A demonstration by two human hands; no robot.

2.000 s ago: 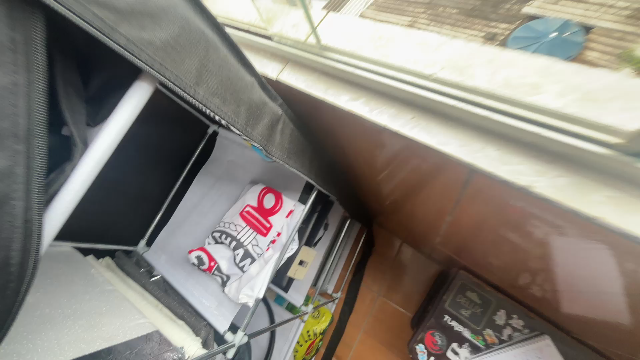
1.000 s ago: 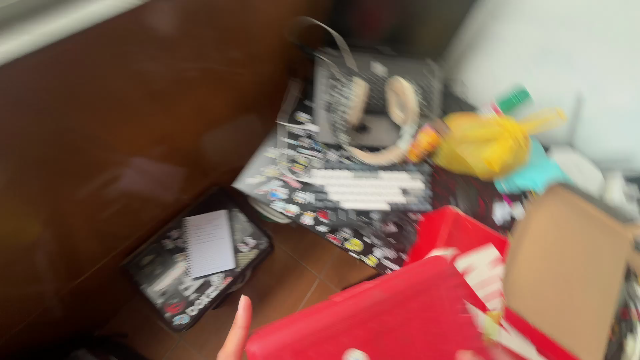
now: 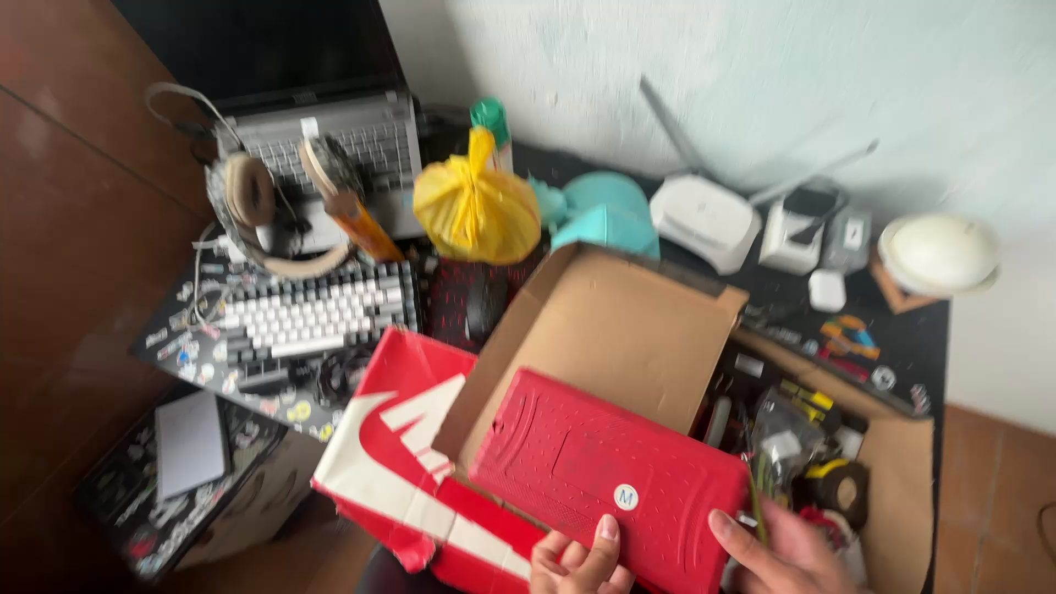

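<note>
A red plastic case [image 3: 610,462] with a round sticker lies tilted above an open red-and-white shoebox [image 3: 412,487]. My left hand [image 3: 582,565] grips the case's near edge, thumb on top. At its right end, my right hand [image 3: 780,549] has the thumb against the case edge; the fingers are partly hidden beside the box opening. Under and behind the case is the bare cardboard of the box lid [image 3: 627,330]. Inside the box, to the right, are a roll of black tape [image 3: 843,492], a clear plastic bag [image 3: 784,425] and other small items.
Behind the box are a yellow plastic bag [image 3: 477,210], a light-blue cap [image 3: 606,210] and a white router [image 3: 705,219]. A keyboard [image 3: 322,318], headphones [image 3: 247,198] and an open laptop [image 3: 330,140] stand at the left. A notebook [image 3: 191,445] lies on a lower black case. A white wall rises behind.
The view has swung from a fabric shelf by a window to the desk. My right hand now shows plainly at the case's right end, and the box's contents are in view.
</note>
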